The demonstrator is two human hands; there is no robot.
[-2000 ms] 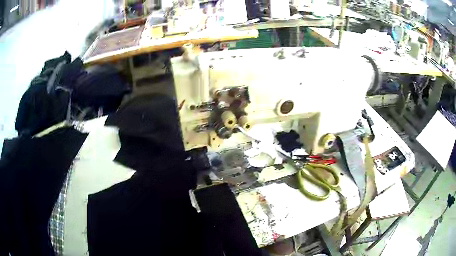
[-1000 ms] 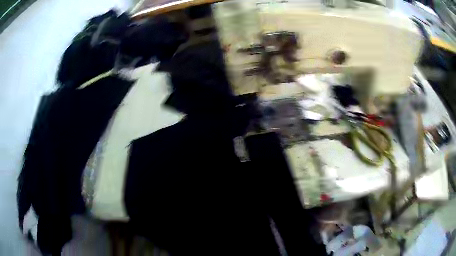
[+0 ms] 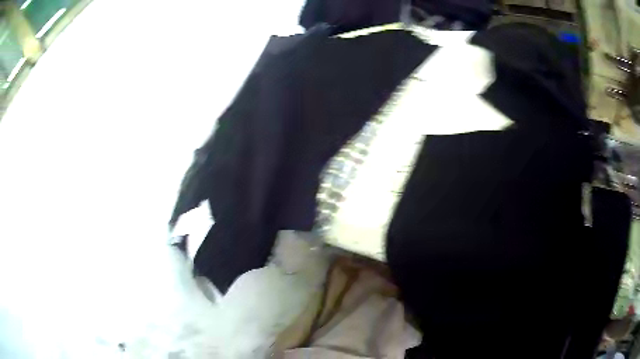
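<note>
A large black fabric panel lies on the white sewing table and hangs over its front edge, reaching the machine at the right. A second pile of dark panels hangs over the table's left side. Plaid cloth shows along that pile's edge. Only the left part of the cream sewing machine is in view, cut off by the right edge. Neither of my hands is in the picture.
More dark cloth lies at the top behind the table. Tan and pale cloth shows below the table's front edge. A very bright, overexposed area fills the left side. The view is partly blurred.
The view has swung left and down, so the machine has moved to the right edge and the shears have left the picture. The dark panels look unmoved on the table.
</note>
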